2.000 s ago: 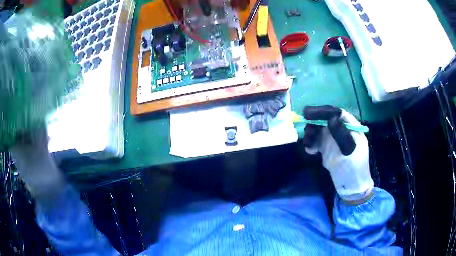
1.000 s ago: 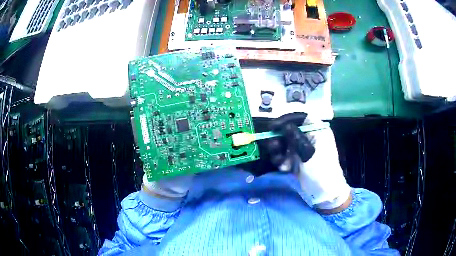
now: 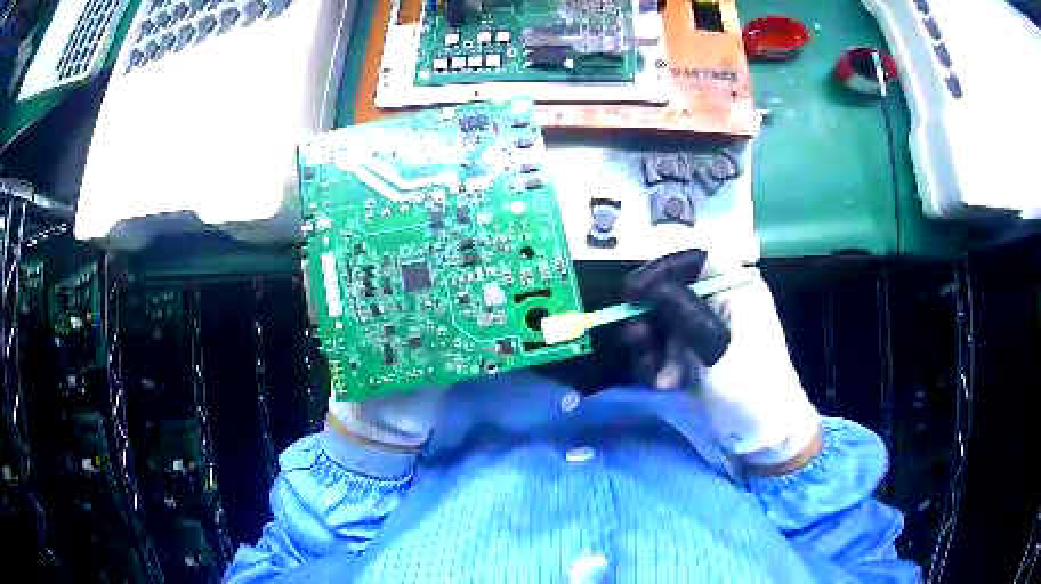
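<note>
A green circuit board (image 3: 400,308) is held tilted in front of my chest. My left hand (image 3: 388,416) is under its lower left edge, its fingers hidden behind the board. My right hand (image 3: 679,319), in a white glove with black fingertips, holds a thin pale green applicator stick (image 3: 622,310). The stick's yellowish tip is at the board's lower right corner, beside a round hole and dark slots. Several dark core pieces (image 3: 674,205) lie on a white paper sheet (image 3: 725,236), with one apart to the left.
Behind the paper, an orange fixture (image 3: 717,86) holds another green board (image 3: 457,65) in a white frame. Two red-rimmed round pots (image 3: 776,39) stand to its right. A large white tray (image 3: 217,137) is at left, and another white tray (image 3: 970,148) at right. Dark wire racks flank my body.
From two seconds ago, the board has come from the left to my chest and the stick from the paper to the board. Over the last second, the tip has shifted slightly right and down, off the hole.
</note>
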